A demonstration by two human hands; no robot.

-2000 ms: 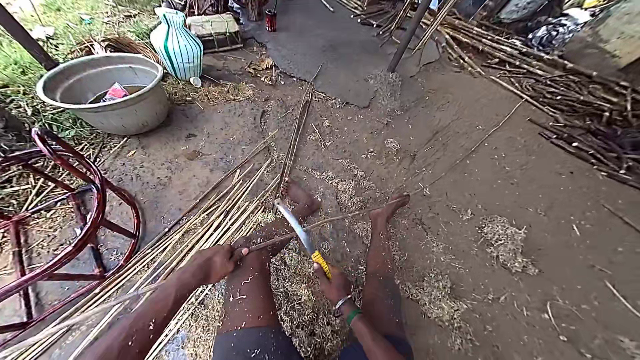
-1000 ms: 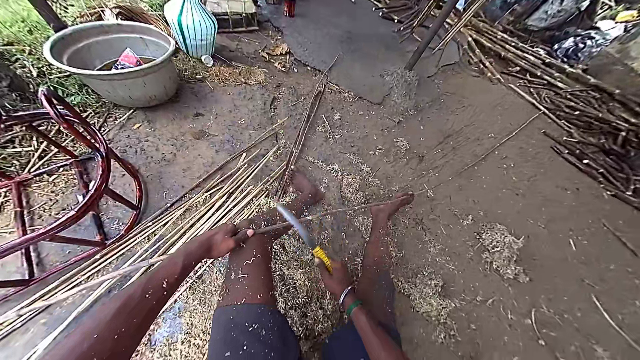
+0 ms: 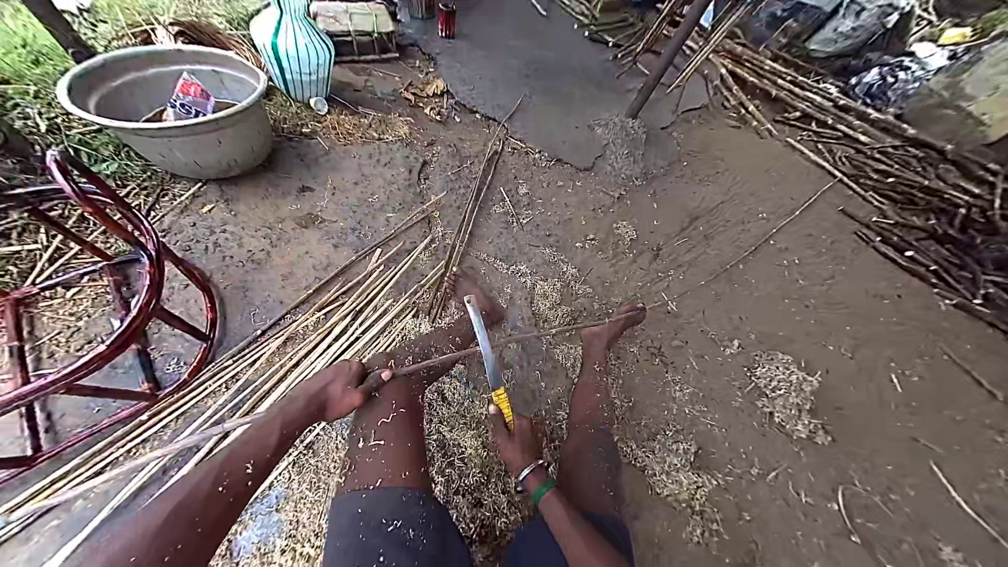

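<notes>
My left hand (image 3: 344, 389) grips a long thin cane stick (image 3: 535, 335) that runs from the lower left, over my knee, past my foot to the right. Closed round the yellow handle of a curved knife (image 3: 486, 350) is my right hand (image 3: 517, 441), between my legs. The blade crosses the stick, its tip pointing up; whether it touches cannot be told. Beside my left leg lie several pale stripped canes (image 3: 331, 323). A few dark canes (image 3: 475, 213) extend forward from near my left foot.
Pale shavings (image 3: 465, 449) cover the ground between my legs. A glossy red-brown cane frame (image 3: 150, 315) stands at left, behind it a grey basin (image 3: 205, 146) and a striped pot (image 3: 293, 51). Unstripped canes (image 3: 882, 142) are piled at right, near a slanting pole (image 3: 665, 63).
Both hands keep their hold on stick and knife. The blade, blurred one second ago, now looks sharp. Little else has plainly changed.
</notes>
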